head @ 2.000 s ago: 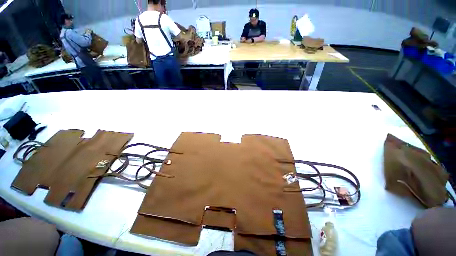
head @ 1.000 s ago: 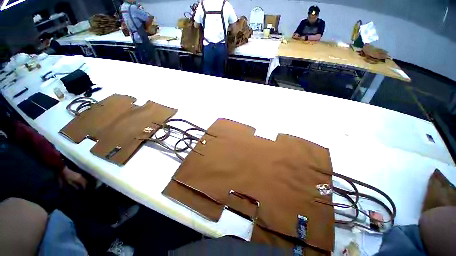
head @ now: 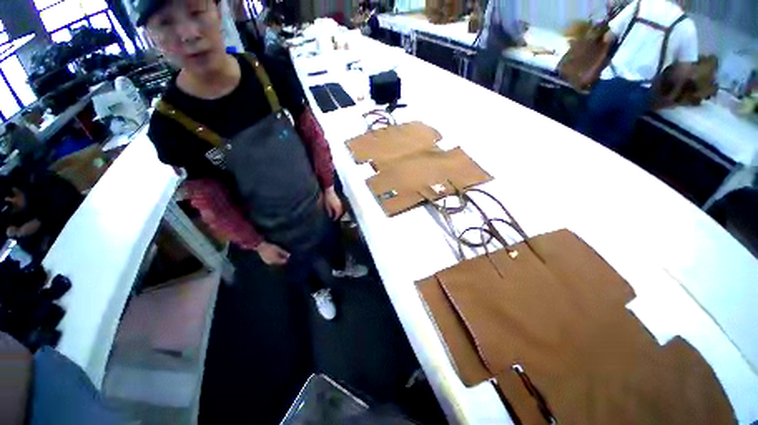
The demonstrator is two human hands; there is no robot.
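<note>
A large flat brown bag body panel (head: 565, 315) lies on the white table at the lower right, its near part cut off by the frame. Thin looped handles (head: 482, 232) join its far end, with a small gold fitting between them. A layer edge shows along its left side, and a dark-edged notch lies at the bottom. A smaller-looking brown bag body panel (head: 415, 162) lies beyond it, with handles at both ends and a dark label near one corner. Neither of my hands is in view. Part of my arm and a blue sleeve show at the lower left edge.
A person in a dark apron (head: 270, 178) stands left of the white table (head: 532, 174). A black box-like object (head: 385, 86) and flat black pieces (head: 331, 97) lie farther along. Another white table (head: 108, 257) stands left. People with brown bags are at the upper right.
The view has swung left along the table. The panels now appear farther right, and the person in the apron has come into full view. The bottle and bag at the right have left view.
</note>
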